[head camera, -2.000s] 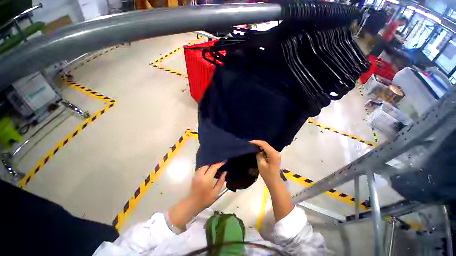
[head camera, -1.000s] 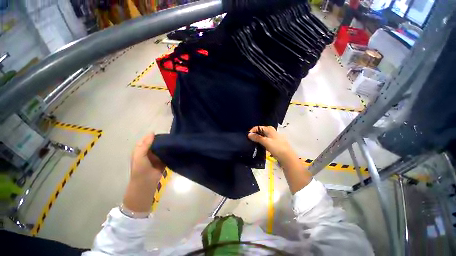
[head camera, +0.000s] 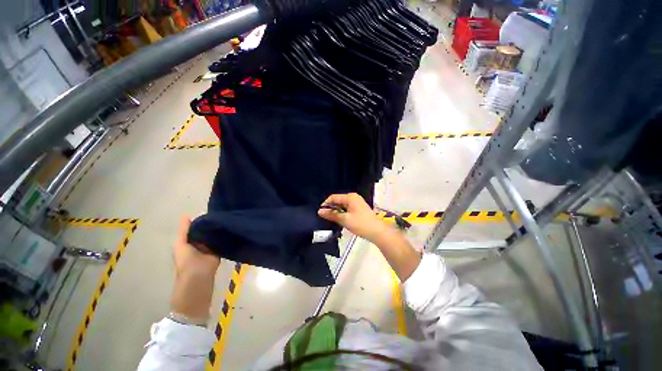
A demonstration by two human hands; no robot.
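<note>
A dark navy garment [head camera: 276, 159] hangs from black hangers [head camera: 341, 65] in front of me. Its lower edge is turned up into a fold between my hands. My left hand [head camera: 194, 261] grips the fold's left end, fingers partly hidden by cloth. My right hand [head camera: 354, 216] is at the fold's right end, with a small dark tool [head camera: 333, 209] between its fingers; the tool is mostly hidden. A small white label [head camera: 322, 235] shows on the cloth just below my right hand.
A thick grey rail [head camera: 131, 72] crosses the upper left. A grey metal frame [head camera: 519, 196] stands at right beside dark clothes under clear plastic [head camera: 602, 94]. A red crate [head camera: 475, 36] and white baskets [head camera: 501, 90] are at upper right. Yellow-black tape [head camera: 109, 282] marks the floor.
My hands have spread from close together to the two ends of the turned-up edge. A white label has come into clearer view. The garments sit further left in the view.
</note>
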